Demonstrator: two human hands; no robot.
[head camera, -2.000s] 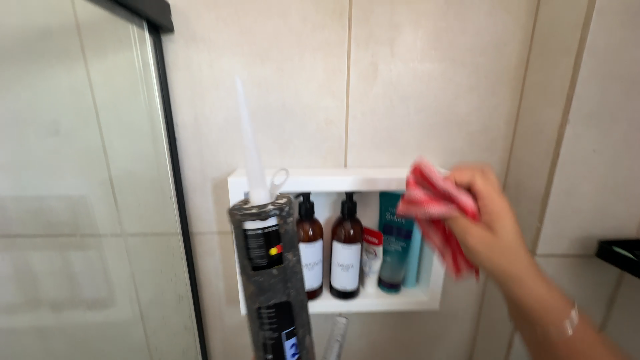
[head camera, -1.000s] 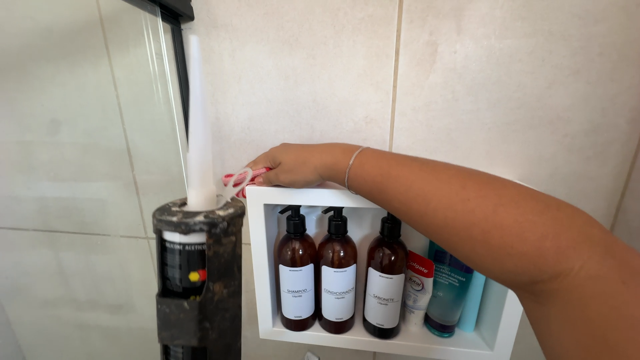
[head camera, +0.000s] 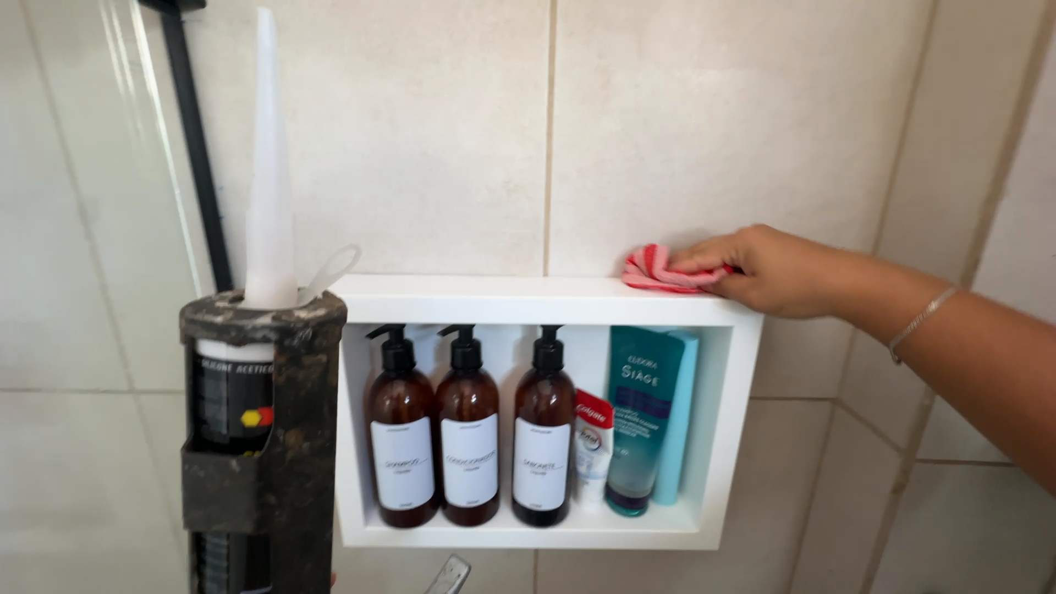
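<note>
My right hand (head camera: 763, 268) presses a folded red and pink striped cloth (head camera: 660, 271) on the top of a white wall niche frame (head camera: 536, 309), near its right end and against the tiles. On the left stands a caulking gun (head camera: 305, 462), dirty and dark, with a silicone cartridge (head camera: 233, 404) in it and a long white nozzle (head camera: 269, 181) pointing up. A grey metal part (head camera: 450, 575) shows at the bottom edge. Of my left hand, at most a sliver of skin shows beside the gun, too little to tell its grip.
Inside the niche stand amber pump bottles (head camera: 402, 454), a toothpaste tube (head camera: 592, 454), a teal tube (head camera: 643, 421) and a light blue tube (head camera: 678, 421). A black-framed glass panel (head camera: 91, 247) is on the left. The wall corner (head camera: 874, 330) lies to the right.
My right hand, with the cloth, has moved from the left end of the niche's top to near its right end. Two seconds ago it held the cloth in front of the niche's right side.
</note>
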